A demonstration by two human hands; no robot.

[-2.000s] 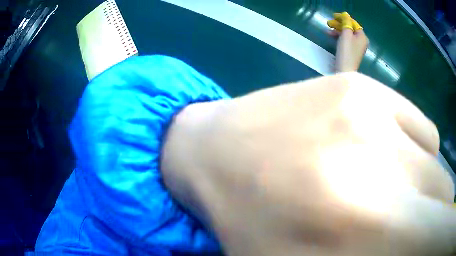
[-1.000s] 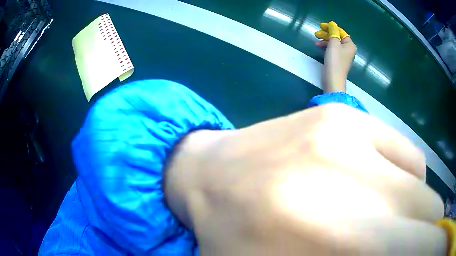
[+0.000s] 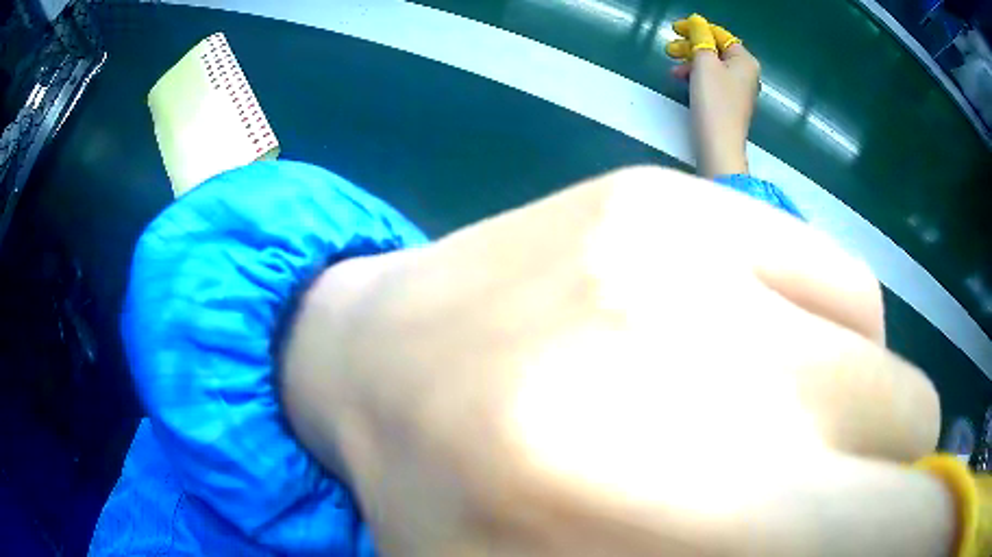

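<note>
My left hand (image 3: 609, 381) fills the lower middle and right, very close to the camera. Its back is overexposed. A yellow finger cot (image 3: 959, 500) shows at the right edge, where the fingers are cut off or hidden, so I cannot tell if it holds anything. My right hand (image 3: 720, 82) is small at the upper right, over the green belt. Its fingertips wear yellow cots and are bent, slightly apart, with nothing visible in them. My left hand hides much of the right sleeve.
A yellow spiral-edged notepad (image 3: 207, 114) lies at the upper left on the dark green bench (image 3: 370, 136), partly covered by my blue left sleeve. A white rail (image 3: 522, 60) curves between bench and green belt (image 3: 870, 163). Shiny, unclear material (image 3: 54, 98) is at the left edge.
The view has shifted. My left hand sits further left in the picture and more of its yellow cot shows. My right hand sits slightly further left, still over the belt, and its sleeve now shows.
</note>
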